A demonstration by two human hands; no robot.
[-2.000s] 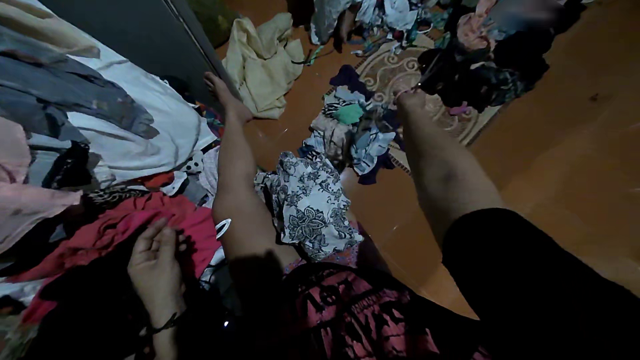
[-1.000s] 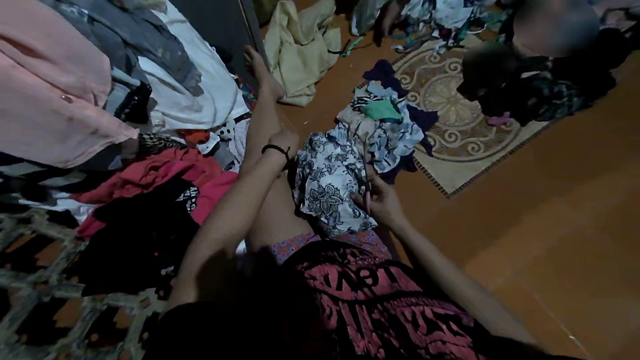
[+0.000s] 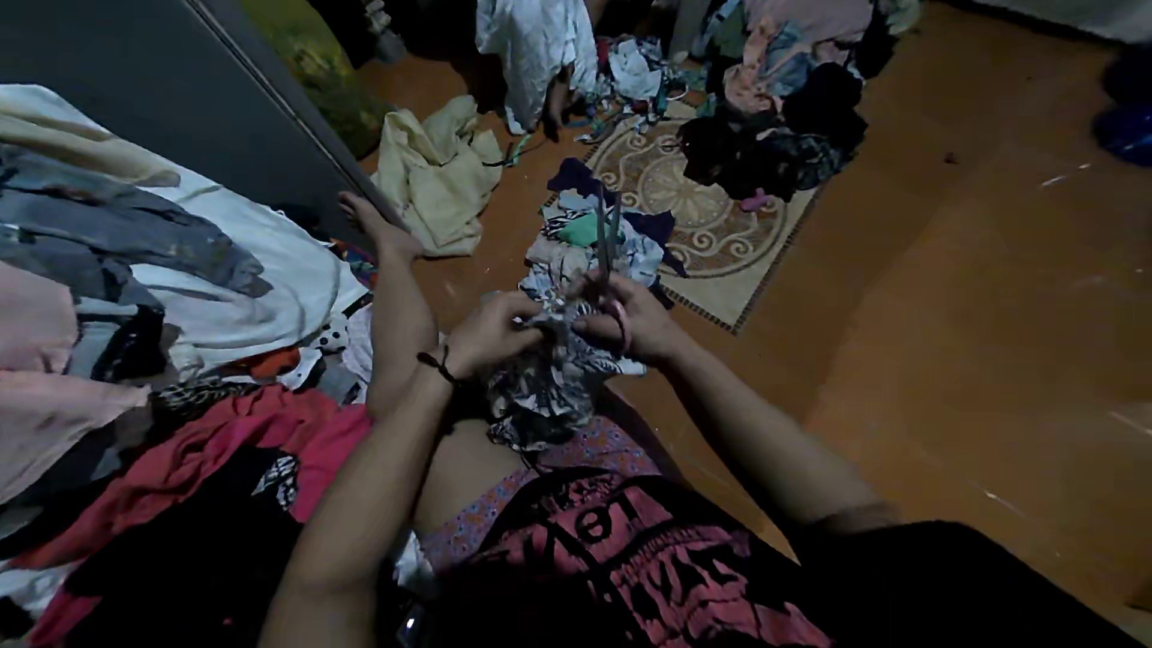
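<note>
My left hand (image 3: 493, 335) pinches the edge of a black-and-white patterned cloth (image 3: 544, 396), which hangs bunched over my lap. My right hand (image 3: 641, 322) holds scissors (image 3: 608, 238) with a pink handle, their blades pointing away from me and slightly apart. The fingers of that hand also touch the cloth. Just beyond the hands, a heap of fabric pieces (image 3: 576, 229) in green, white and purple lies on the floor, partly over a patterned mat.
Clothes in red (image 3: 207, 441), white and grey are piled at my left. A cream cloth (image 3: 441, 175) lies by my foot. The beige mat (image 3: 711, 292) bears dark clothes (image 3: 765, 148). Another person's hand (image 3: 558, 97) shows at the top, near a white cloth.
The patterned cloth lay spread on my lap and is now bunched up between both hands. My left hand, over the red clothes two seconds ago, has come to the cloth.
</note>
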